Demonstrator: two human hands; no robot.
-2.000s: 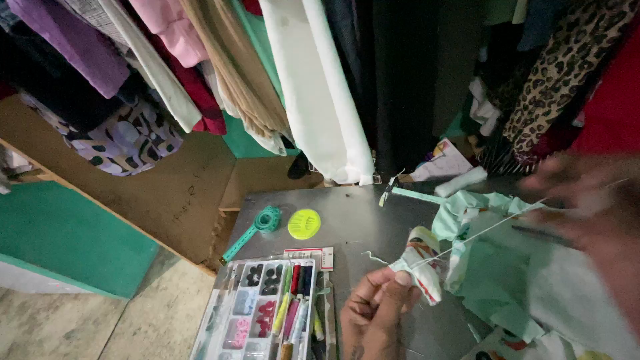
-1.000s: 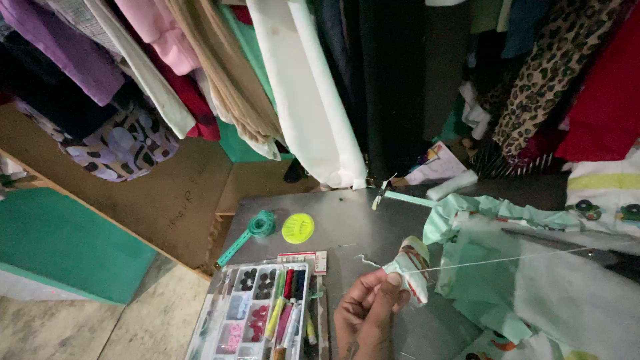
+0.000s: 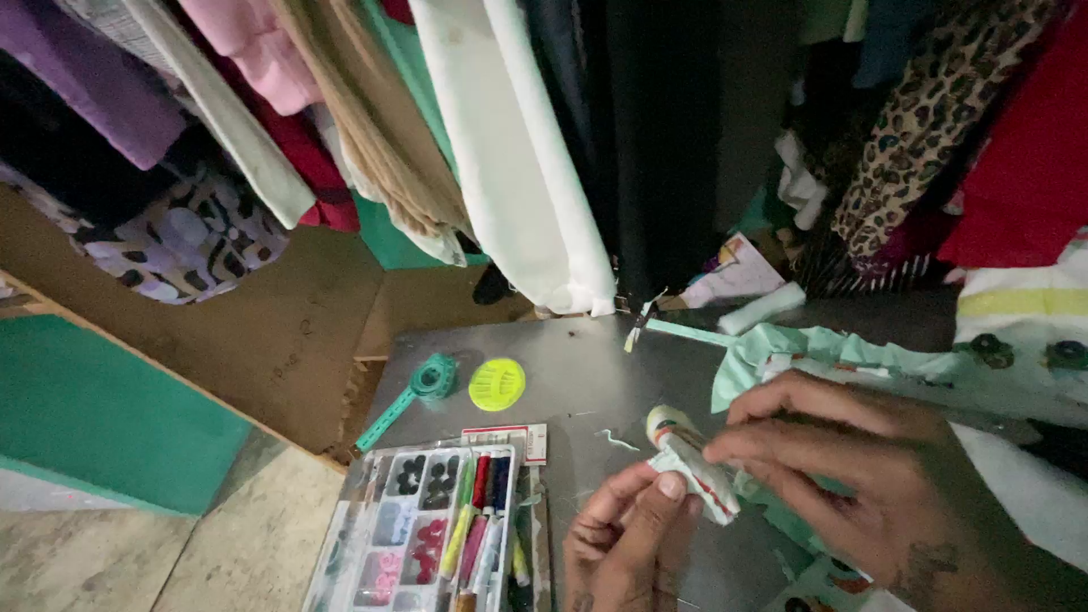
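Observation:
My left hand [image 3: 633, 540] pinches a small folded piece of printed fabric [image 3: 693, 463] between thumb and fingers. My right hand [image 3: 824, 459] is at the upper right side of that piece, its fingertips close together against it; whether they hold a needle or thread cannot be made out. Mint green fabric [image 3: 756, 361] lies behind and under my right hand. A short loose white thread [image 3: 619, 440] rests on the grey tabletop [image 3: 586, 365], left of the held piece.
A sectioned plastic sewing box [image 3: 416, 527] with buttons and thread stands front left. Behind it lie a green tape measure [image 3: 433, 376] and a round yellow needle case [image 3: 497, 384]. Clothes [image 3: 527, 170] hang over the table's back edge. A white foam-like roll [image 3: 762, 308] lies near the back right.
My right hand, a blur at the far right two seconds ago and out of view one second ago, is now at the fabric piece. The thread seen stretched rightward from it no longer shows.

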